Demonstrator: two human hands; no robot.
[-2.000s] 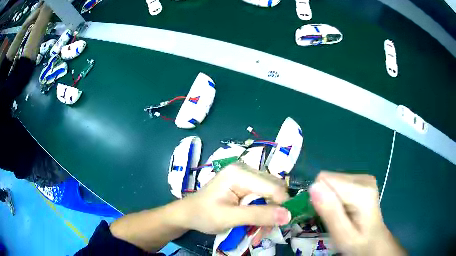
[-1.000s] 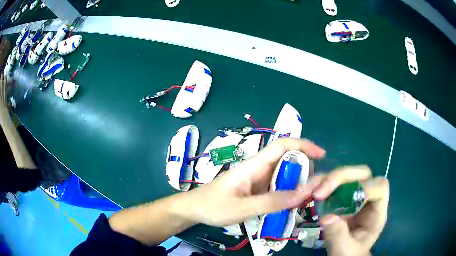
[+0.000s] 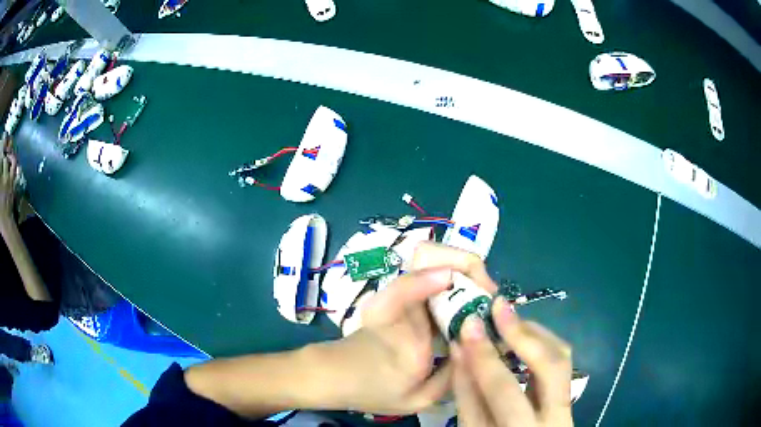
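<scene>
My left hand holds a white housing at the lower middle, its narrow end tilted up towards the camera. My right hand has its fingertips on a green circuit board at that end of the housing. The fingers cover most of the housing and part of the board. Under and behind the hands lies a heap of white shells; one open shell shows blue inside, and a loose green board lies flat on the heap.
A single housing with wires lies beyond the heap. A pale rail crosses the table, with white units such as an open one beyond it. More housings are piled at the left, near another person's arm.
The housing in my left hand has turned from showing its blue open side to end-up. My right hand has brought the board from the right onto the housing's end. Units beyond the rail have shifted right.
</scene>
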